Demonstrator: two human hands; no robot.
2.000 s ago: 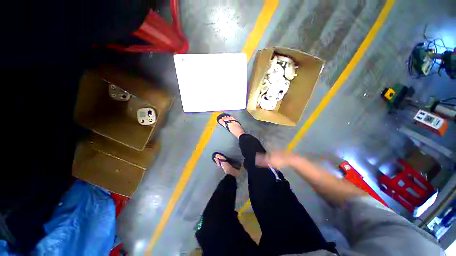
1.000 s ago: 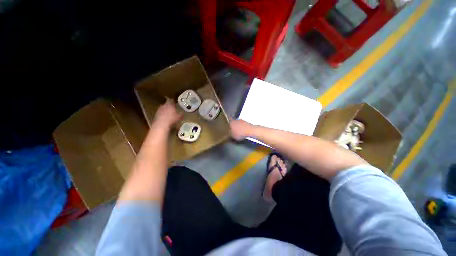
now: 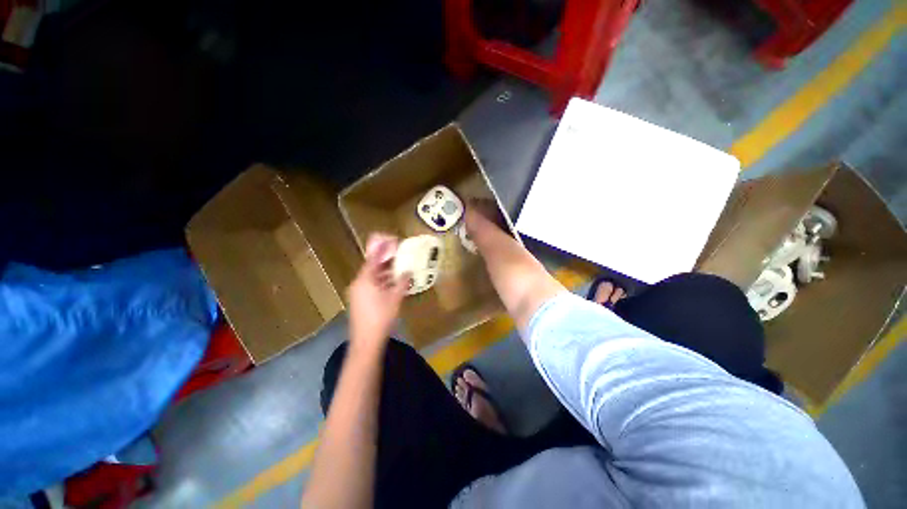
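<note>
My left hand (image 3: 377, 290) holds a cream plastic housing (image 3: 419, 262) with dark holes, over the near left part of an open brown carton (image 3: 384, 186). My right hand (image 3: 481, 221) reaches inside the same carton at its right wall, touching another cream housing (image 3: 465, 237) that it partly covers; whether it grips this housing is unclear. A third housing (image 3: 440, 208) with round dark holes lies in the carton between my hands.
An open carton (image 3: 267, 266) stands at the left, beside blue cloth (image 3: 99, 357). A white lid or tray (image 3: 629, 192) lies to the right. Beyond it a carton (image 3: 840, 333) holds several cream housings (image 3: 796, 260). A red stool (image 3: 587, 45) stands ahead.
My left hand has picked up a housing from the carton. My right hand has moved from the carton's right edge to inside it. The view has shifted.
</note>
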